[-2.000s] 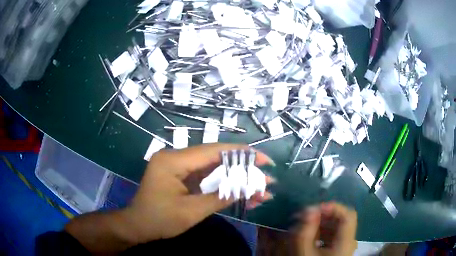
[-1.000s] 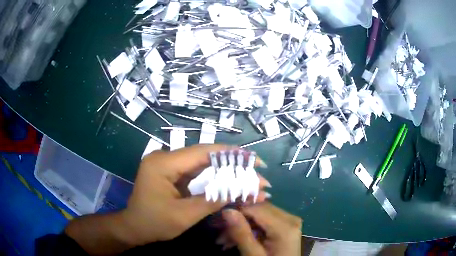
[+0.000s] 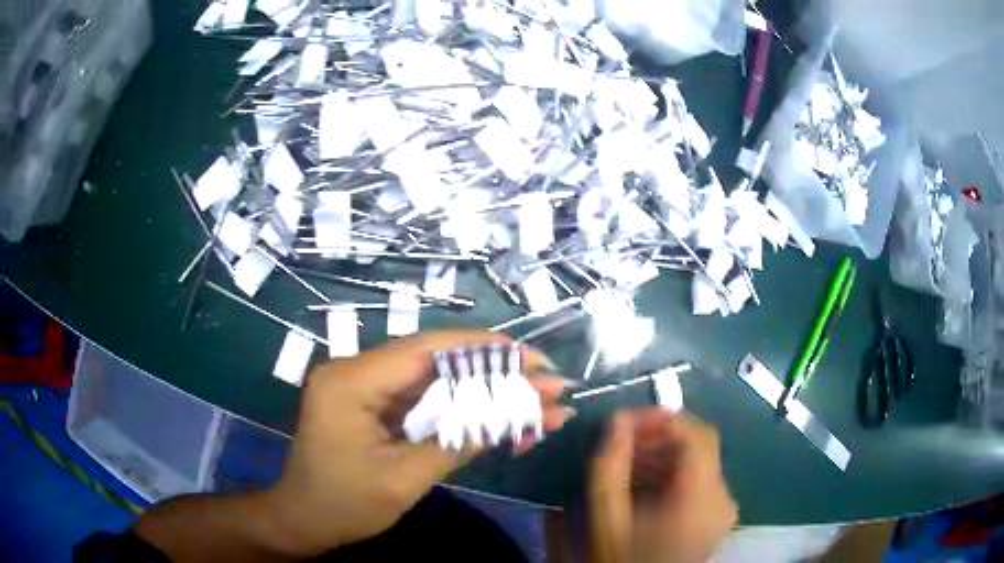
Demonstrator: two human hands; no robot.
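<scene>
My left hand (image 3: pixel 369 434) grips several thin metal rods side by side, their white flag tags (image 3: pixel 484 412) fanned below the rod ends. My right hand (image 3: pixel 661 484) is blurred, right of the bunch and apart from it. Its fingertips are just below a loose tagged rod (image 3: pixel 628 383); whether they hold or touch anything cannot be told. A large pile of tagged rods (image 3: pixel 440 143) lies on the dark green bench beyond both hands.
A steel ruler (image 3: pixel 820 434), slim green tool (image 3: pixel 826 324) and black-handled snips (image 3: pixel 886 374) lie at right. A purple-red tool (image 3: pixel 756 77) and clear box with tagged rods (image 3: pixel 881 209) are at upper right. Stacked clear boxes (image 3: pixel 66 121) stand at left, a white bin (image 3: pixel 143 429) below the edge.
My right hand first came to the bunch in my left hand, then moved back right towards the pile's near edge. The left hand keeps its grip. The whole view has shifted a little.
</scene>
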